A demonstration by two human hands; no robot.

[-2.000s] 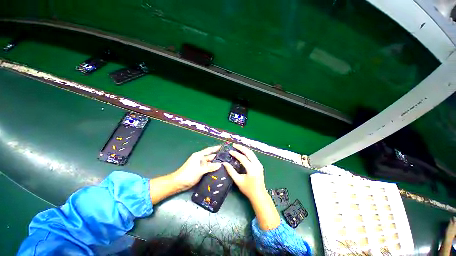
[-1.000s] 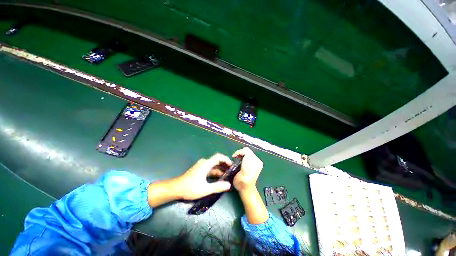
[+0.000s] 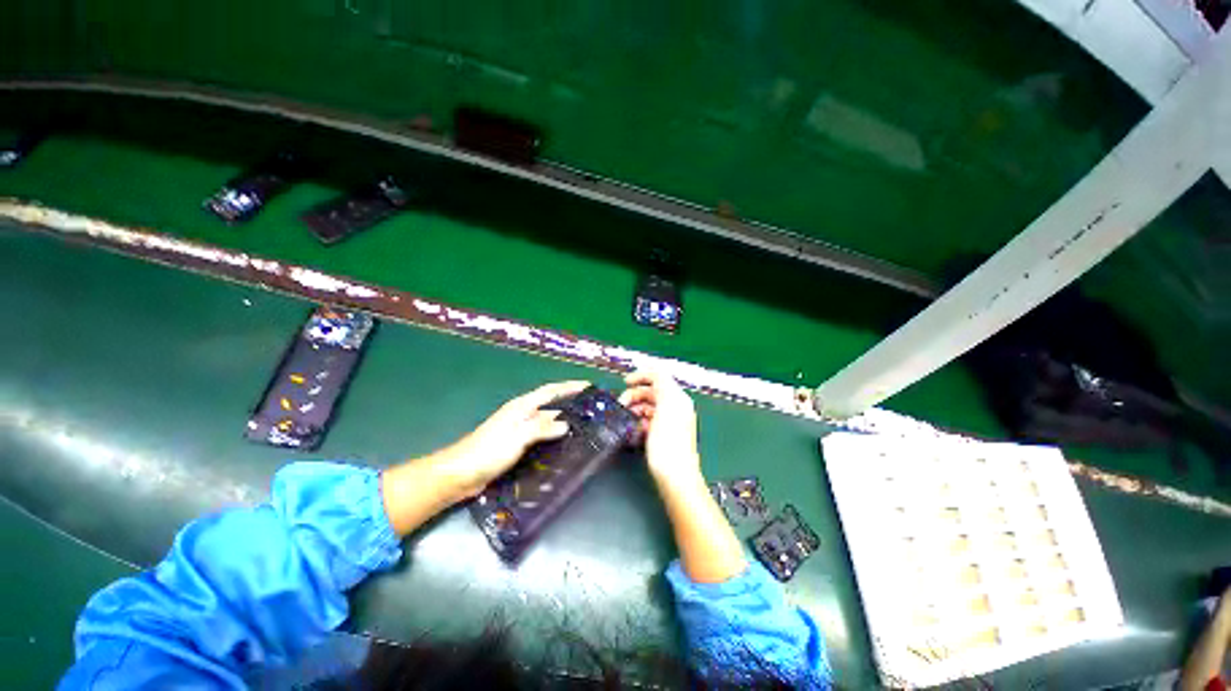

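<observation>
A black phone body (image 3: 547,479) is between my hands, tilted, with its upper end toward the back right. My left hand (image 3: 520,432) grips its left long side near the upper end. My right hand (image 3: 664,419) is at its upper right corner, with the fingertips touching or nearly touching the edge; whether it grips is hard to tell. The body's face is slightly blurred, with small yellow and white marks. Two small black covers lie on the bench right of my right forearm, one (image 3: 740,498) behind the other (image 3: 784,543).
Another phone body (image 3: 311,378) lies at left on the bench. A white parts tray (image 3: 972,554) is at right. Beyond the worn edge rail (image 3: 466,321), the green belt carries several phones, one (image 3: 658,304) near the middle. A white post (image 3: 1026,277) slants at right. Part of a person's hand (image 3: 1206,659) shows bottom right.
The phone body, earlier tipped on edge between my hands, now shows its marked face. My right hand has opened somewhat from its curled grip and sits at the upper corner.
</observation>
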